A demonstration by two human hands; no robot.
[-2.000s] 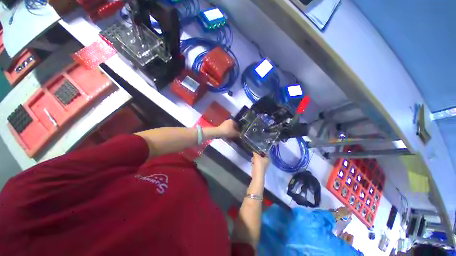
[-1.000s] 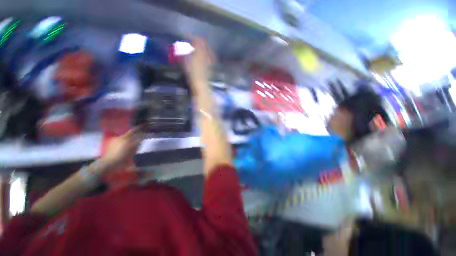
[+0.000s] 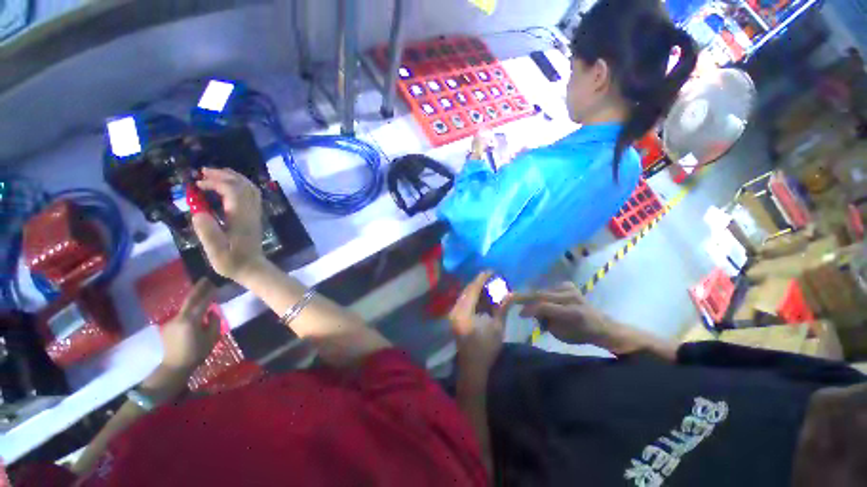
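My right hand (image 3: 231, 221) is closed around the red toggle clamp handle (image 3: 197, 198) of the black test fixture (image 3: 290, 236) on the bench. The hand partly covers the fixture, so any board inside cannot be made out. My left hand (image 3: 188, 328) is lower, at the bench's front edge just in front of the fixture. Its fingers are apart, and no held object can be made out. Red tray material (image 3: 221, 357) lies behind and below it.
Blue cable coils (image 3: 333, 173), lit display units (image 3: 216, 94), red blocks (image 3: 63, 240) and black headphones (image 3: 418, 183) lie on the bench. A person in blue (image 3: 542, 195) stands by the red grid tray (image 3: 456, 90). A person in black (image 3: 656, 414) holds a small lit device (image 3: 497, 290) close on the right.
The view has swung right, bringing the person in black into view. My right hand has gone from the fixture's edge, past a display unit, to the red handle. My left hand has left the fixture.
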